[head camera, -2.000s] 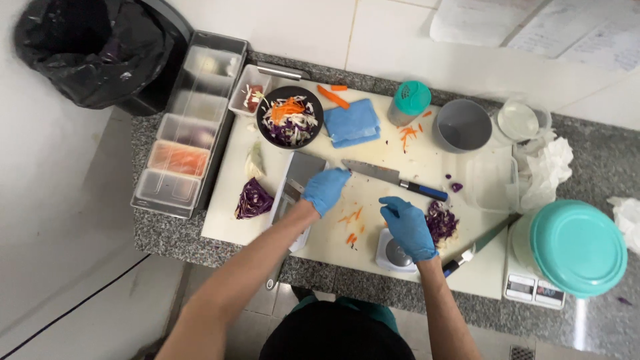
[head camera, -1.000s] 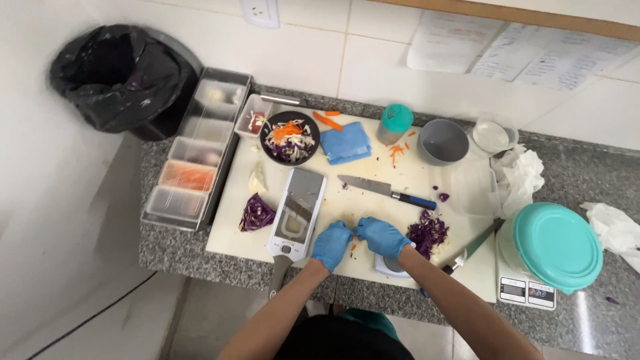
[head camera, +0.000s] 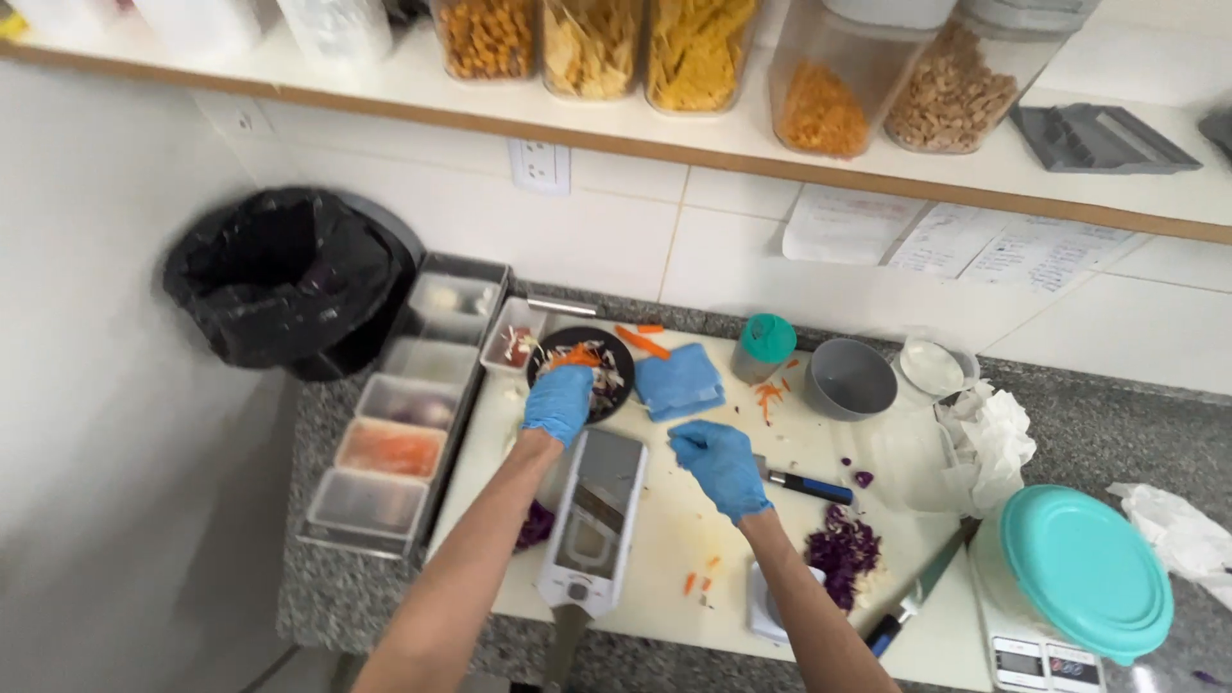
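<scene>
My left hand (head camera: 560, 402), in a blue glove, is at the near edge of a black bowl (head camera: 618, 390) that holds shredded cabbage and carrot; its fingertips are hidden, so I cannot tell whether it grips anything. My right hand (head camera: 720, 467), gloved too, hovers over the white cutting board (head camera: 664, 597) with fingers curled; what lies between them is unclear. Beneath it shows a knife with a blue and black handle (head camera: 811, 487). A mandoline slicer (head camera: 595, 520) lies between my forearms. Shredded purple cabbage (head camera: 843, 553) is piled beside my right forearm. A folded blue cloth (head camera: 680, 381) lies beyond my hands.
Lidded containers in a tray (head camera: 390, 448) and a lined bin (head camera: 289, 279) stand left. Behind are a green-lidded shaker (head camera: 764, 348) and a grey bowl (head camera: 851, 379). A second knife (head camera: 924, 587) and a turquoise-lidded tub (head camera: 1086, 568) are right. A shelf (head camera: 616, 144) with jars spans above.
My left hand has moved from the near part of the board to the black bowl. My right hand has moved away from the near edge, towards the blue cloth. The view has shifted to show the shelf.
</scene>
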